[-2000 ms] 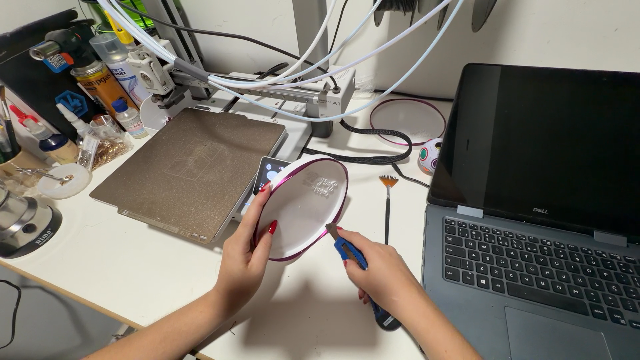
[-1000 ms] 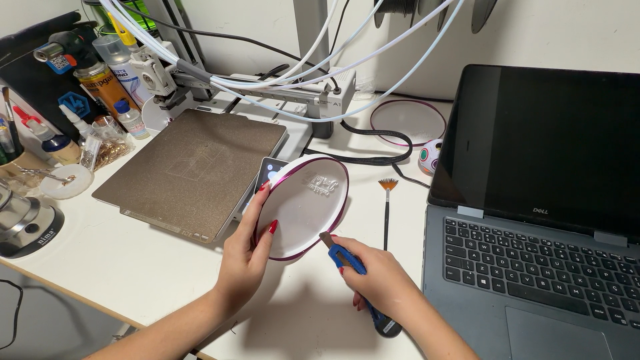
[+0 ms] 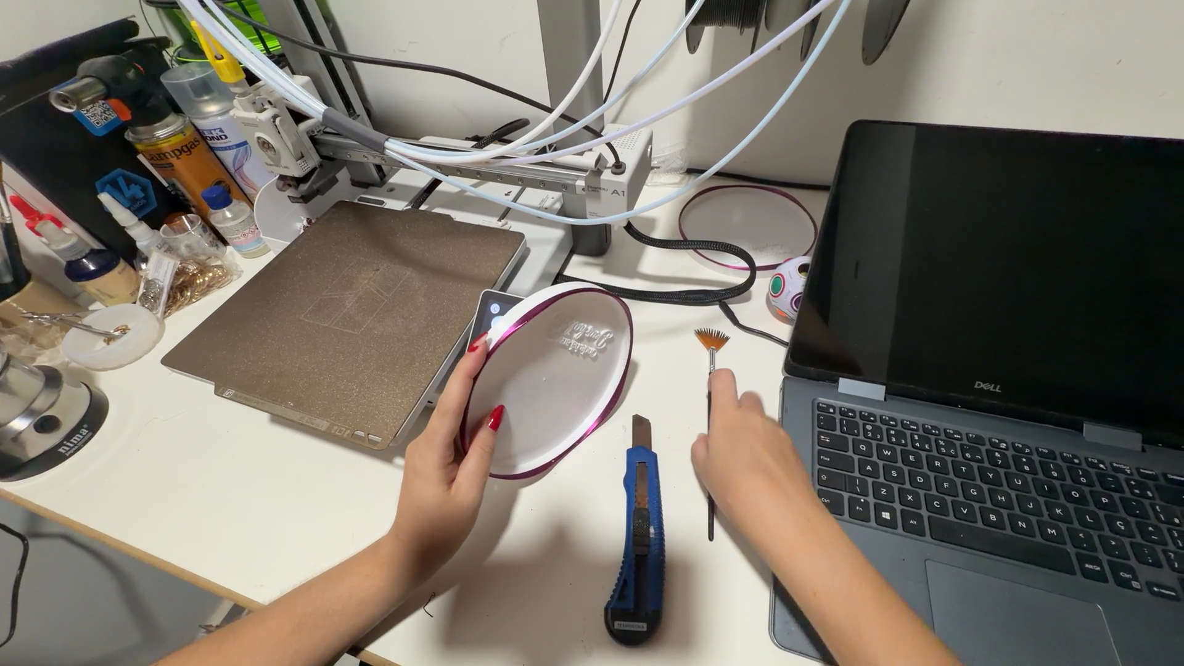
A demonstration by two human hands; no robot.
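My left hand (image 3: 449, 462) grips a round, shallow white disc-shaped piece (image 3: 546, 388) by its left edge. The piece is tilted, has a shiny magenta rim, and bears raised clear lettering near its top right. My right hand (image 3: 745, 444) is over a thin fan brush (image 3: 711, 341) with orange bristles, its fingers at the upper handle; whether they grip it or only touch it is hidden. Between the hands a blue snap-off utility knife (image 3: 638, 546) lies on the white table, blade pointing away from me and partly out.
A Dell laptop (image 3: 962, 518) stands open at right. At left, a 3D printer's textured build plate (image 3: 351, 305) reaches beside the piece. Behind are a second magenta-rimmed disc (image 3: 749, 227), a patterned ball (image 3: 786, 287) and a black cable (image 3: 684, 294). Bottles and a gas torch (image 3: 166, 139) crowd the far left.
My right hand has let go of the utility knife, which now lies on the table, and has moved to the fan brush. My left hand still holds the disc.
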